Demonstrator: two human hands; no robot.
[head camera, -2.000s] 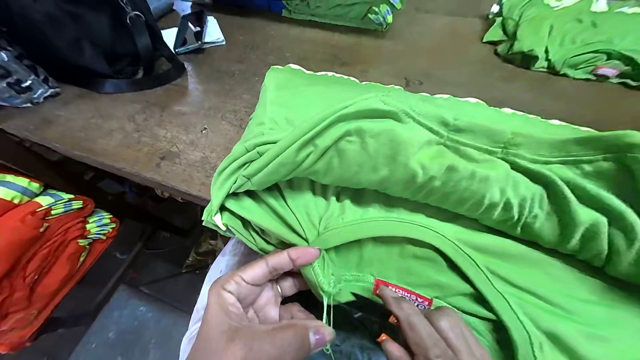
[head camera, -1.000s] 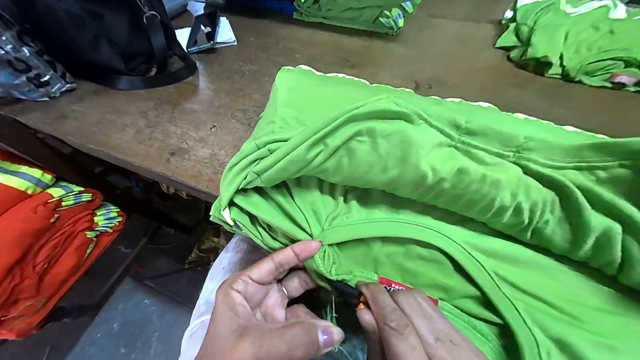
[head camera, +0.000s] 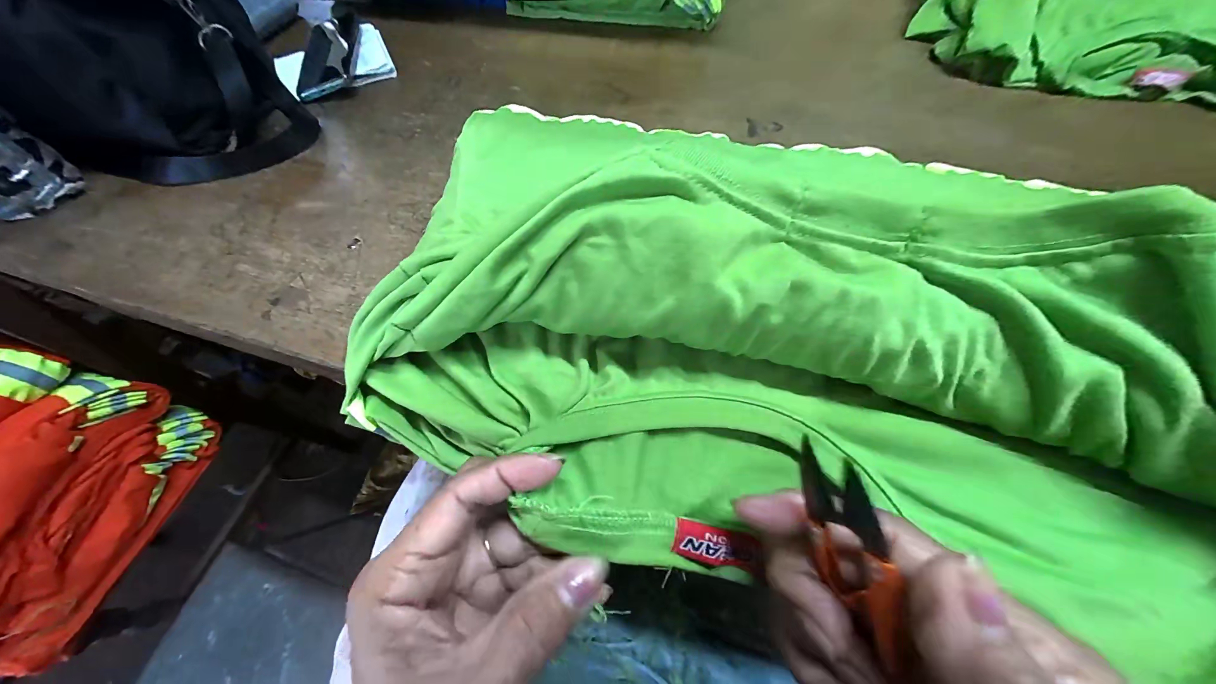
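Note:
A green knit garment (head camera: 722, 256) lies folded over the table edge, with its curved neckband facing me and a red label (head camera: 714, 544) on the inner band. My left hand (head camera: 465, 570) is at the left end of the neckband, index fingertip touching the fabric, thumb apart from it; loose green threads hang near the thumb. Orange-handled thread snips (head camera: 855, 560) are held in my right hand (head camera: 912, 598), blades pointing up and parted, just right of the label and over the garment. The thumb and fingers wrap the handles.
On the wooden table (head camera: 228, 256) rest a black bag (head camera: 142, 85), a phone-like object on paper (head camera: 342, 57) and another green garment (head camera: 1073, 47). Orange garments with reflective strips (head camera: 85, 513) are stacked at the lower left, below table height.
The snips, mostly hidden by my right hand at the neckband earlier, have moved right and up away from the band's left end. The thread strands seen between my hands no longer hang taut.

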